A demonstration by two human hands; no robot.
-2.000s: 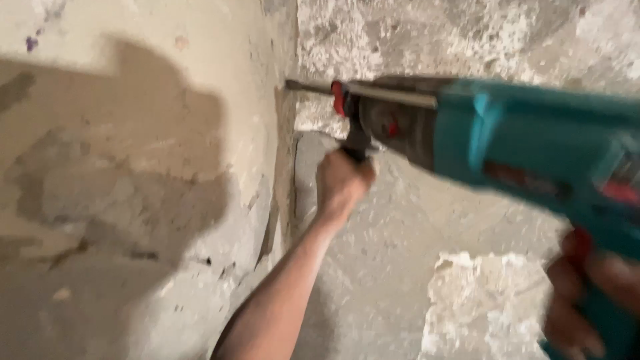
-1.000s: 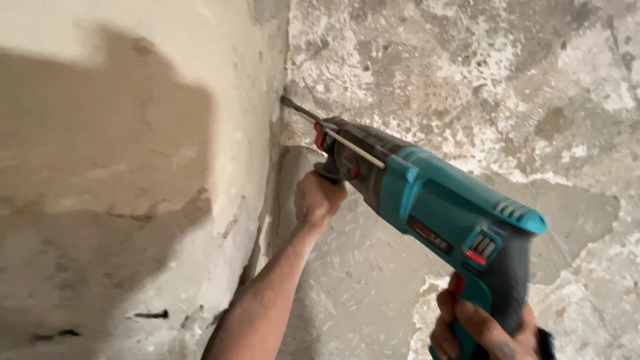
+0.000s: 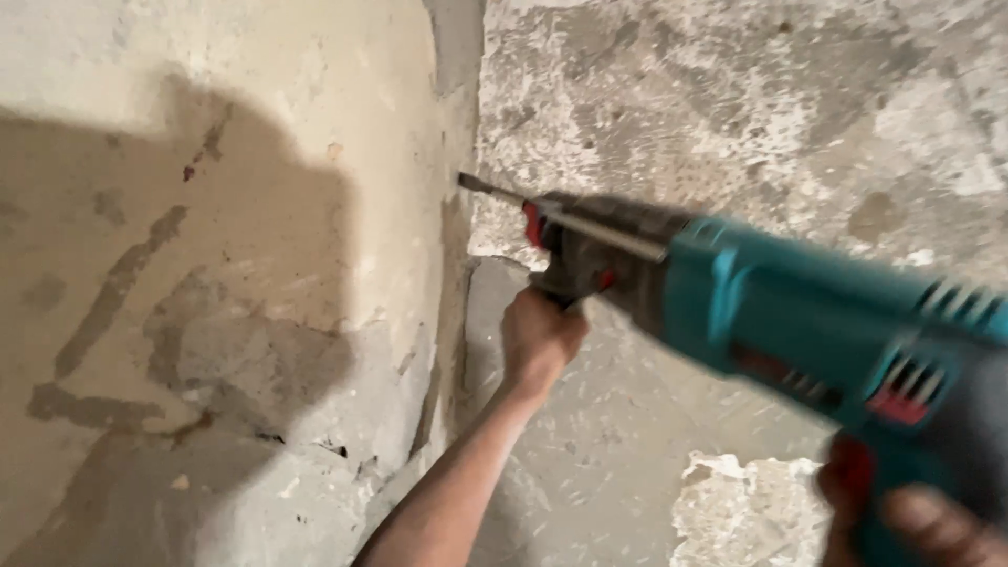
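Observation:
A teal and black rotary hammer drill [image 3: 787,315] crosses the right half of the view, its front pointing left and slightly up. My left hand [image 3: 543,331] is closed around the side handle below the tool's front. At the lower right my right hand [image 3: 906,512], blurred and partly cut off, grips the rear handle by the red trigger [image 3: 854,468]. A flat chisel bit [image 3: 488,187] extends from the front, its tip at the corner between two walls; whether it touches cannot be told. A metal depth rod [image 3: 606,235] lies along the tool's side.
The left wall [image 3: 378,197] is beige and grey plaster with cracks and a large shadow. The right wall [image 3: 709,102] is rough, with patchy plaster and a pale broken patch [image 3: 748,504] low down. A narrow seam runs down the corner where they meet.
Compared with a second ago, the tool's rear and my right hand have shifted right and appear larger, partly leaving the view. Both hands keep their grip.

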